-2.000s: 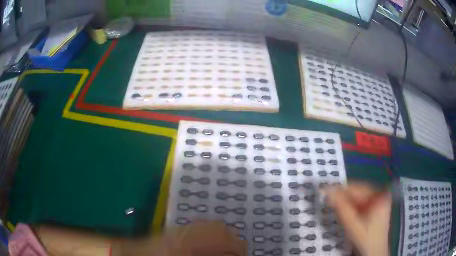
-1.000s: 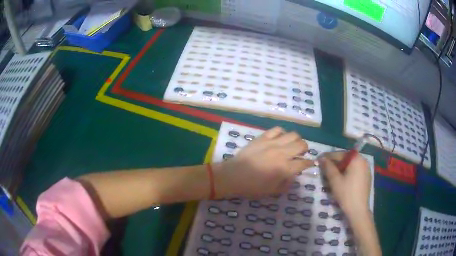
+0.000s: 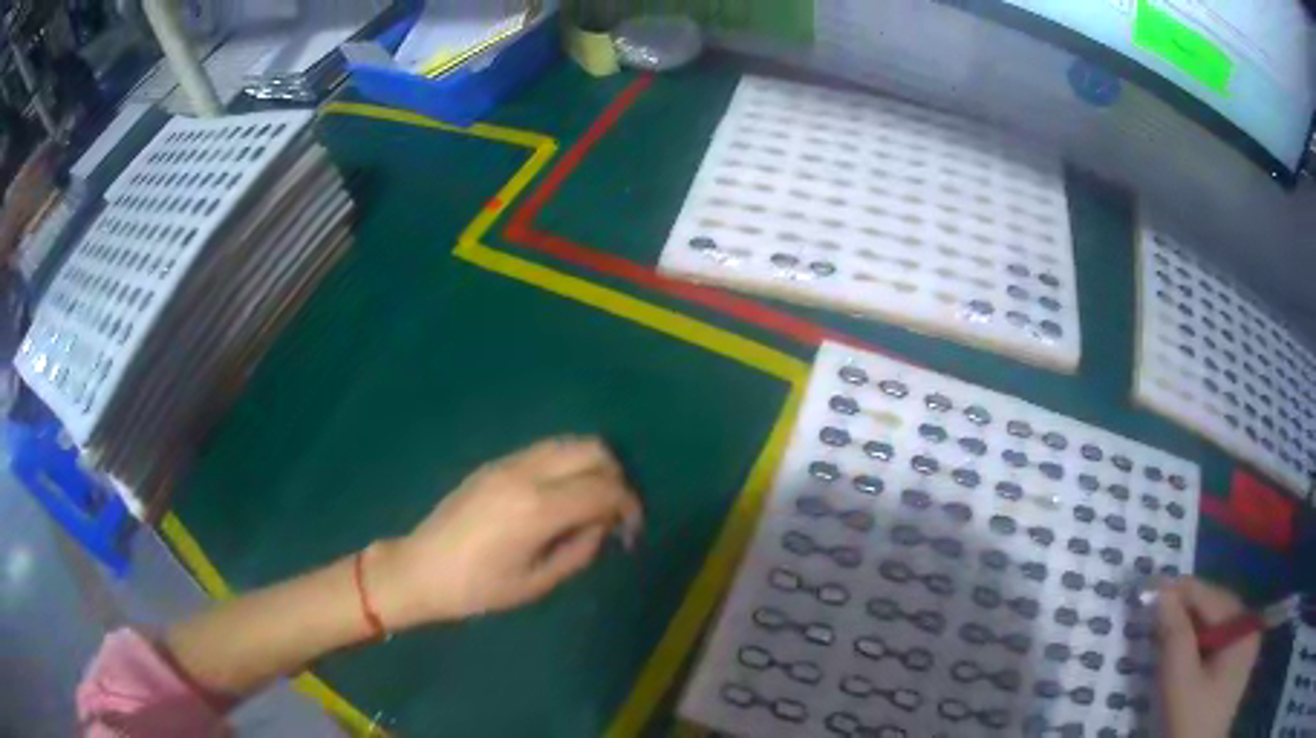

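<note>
My left hand (image 3: 523, 531) is over the green mat, left of the near white tray. Its fingers are curled down, and a small silvery oval part (image 3: 626, 535) shows at the fingertips; whether it is gripped is unclear. My right hand (image 3: 1201, 666) is at the near tray's right edge, partly cut off by the bottom of the picture. It holds a red pen-like tool (image 3: 1230, 630) slanting to the right. The near tray (image 3: 924, 378) bears rows of dark-rimmed oval parts, many linked in pairs.
A tray stack (image 3: 274, 274) stands at the left. A far tray (image 3: 866, 296) with mostly pale places lies behind the near one. Another tray (image 3: 1155, 387) is at the right. A blue bin (image 3: 484, 90) with papers is at the back. Yellow tape (image 3: 635, 309) marks the green mat.
The view has turned left. My left hand has left the near tray and moved to the small part on the mat. My right hand has moved to the tray's right edge with the red tool.
</note>
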